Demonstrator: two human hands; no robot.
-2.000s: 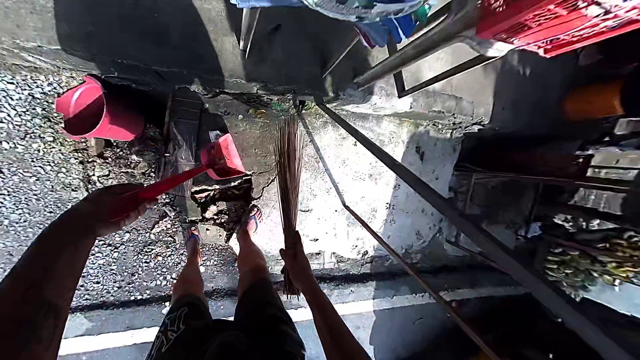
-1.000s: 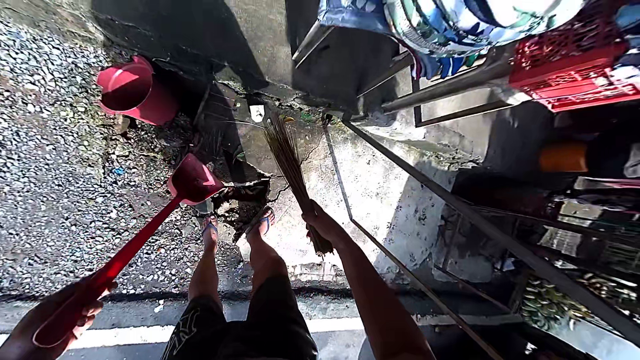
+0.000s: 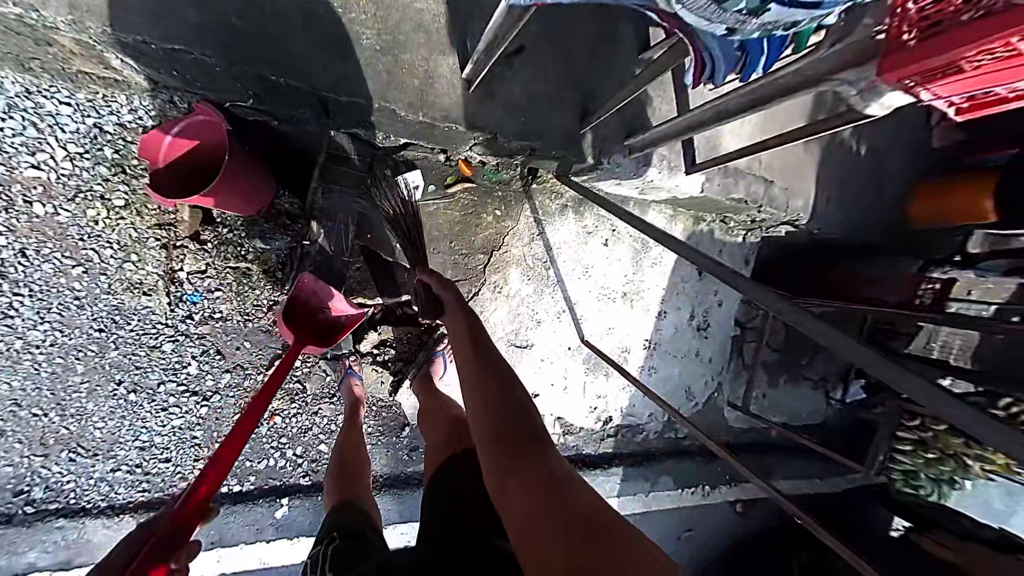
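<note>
At the lower left, my left hand is closed around the long handle of a red plastic dustpan, whose scoop hangs over the gravel edge beside my feet. My right hand, near the middle, grips the bound end of a stick broom. The broom's thin bristles fan up and left over dark ground. Just past the bristles lie a white scrap and a small orange piece of litter on the concrete.
A red plastic bucket lies tipped at the upper left by the gravel. A metal rail slants across the right side. Hung clothes and a red crate are at the upper right. Broken concrete lies around my slippered feet.
My right hand has moved left with the broom, its bristles now over the dark ground. My left hand went lower with the dustpan after the earliest frame.
</note>
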